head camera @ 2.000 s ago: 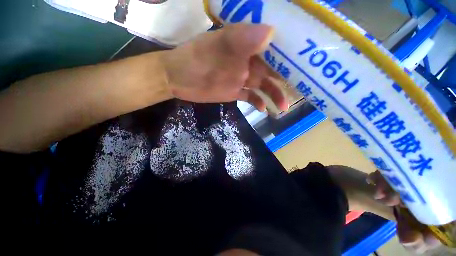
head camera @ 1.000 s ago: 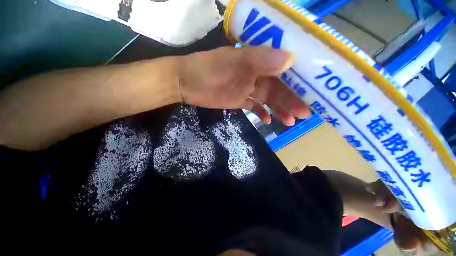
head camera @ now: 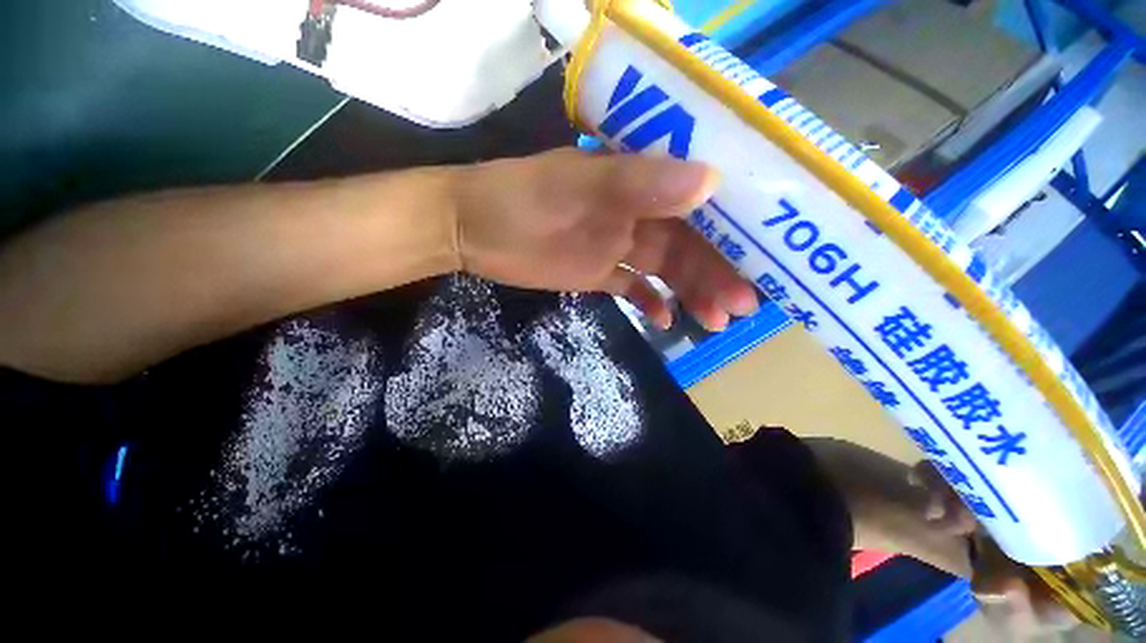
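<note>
A yellow-framed caulking gun holding a white cartridge (head camera: 880, 314) with blue print runs diagonally across the right half, from the top middle to the lower right. My left hand (head camera: 603, 232) is at its upper end. The thumb lies on the cartridge's near face, and the other fingers are loosely curled at its lower edge, partly hidden. My right hand (head camera: 993, 565) is shut around the gun's rear end at the lower right, mostly hidden and blurred. A white plastic part (head camera: 440, 63) with a dark red wire lies at the top. The gun's tip is out of view.
The green bench top (head camera: 113, 126) is at the upper left. My black shirt with a speckled print fills the lower middle. Behind the gun are blue racks (head camera: 1068, 113) and brown cartons (head camera: 804, 389). A red thing shows near my right forearm.
Over the two seconds, the gun and my left hand have moved down in the picture together. More of the white part and the gun's front end show. Both hands keep their places on the gun.
</note>
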